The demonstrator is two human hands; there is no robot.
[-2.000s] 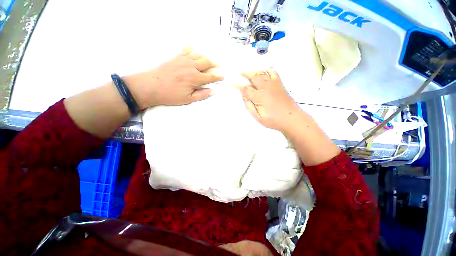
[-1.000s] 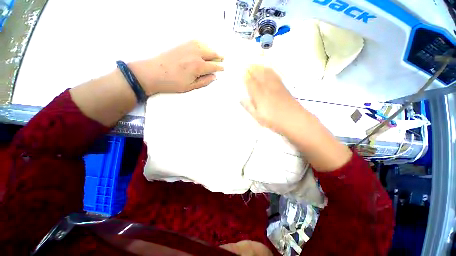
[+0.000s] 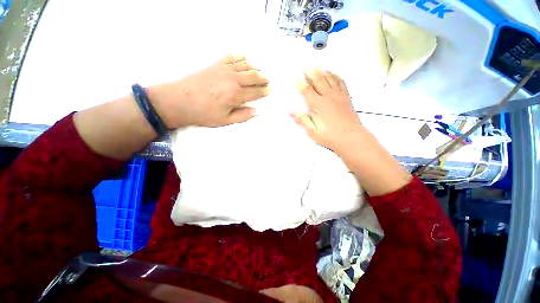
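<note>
The white fabric piece [image 3: 248, 171] lies on the white table and hangs over its front edge to the lap; its upper part is overexposed. My left hand [image 3: 219, 94] lies palm down on it, fingers spread a little. My right hand [image 3: 328, 106] rests on it to the right, fingers bent a little apart. Neither hand visibly pinches the cloth. The tension dial [image 3: 320, 26] of the sewing machine [image 3: 462, 47] is above my right hand. The needle and presser foot cannot be made out in the glare.
A cream cloth piece [image 3: 408, 46] lies by the machine. A dark control panel [image 3: 515, 56] is at the upper right. The side tray [image 3: 482, 168] with pens and a slanting thin stick [image 3: 462, 137] is at right. Below are a blue crate [image 3: 121, 204] and a clear scrap bag [image 3: 349, 251].
My right hand's fingers have spread, and it has shifted slightly. My left hand sits slightly lower than a second ago. The cloth's lower edge and folds have shifted. The camera view has moved slightly.
</note>
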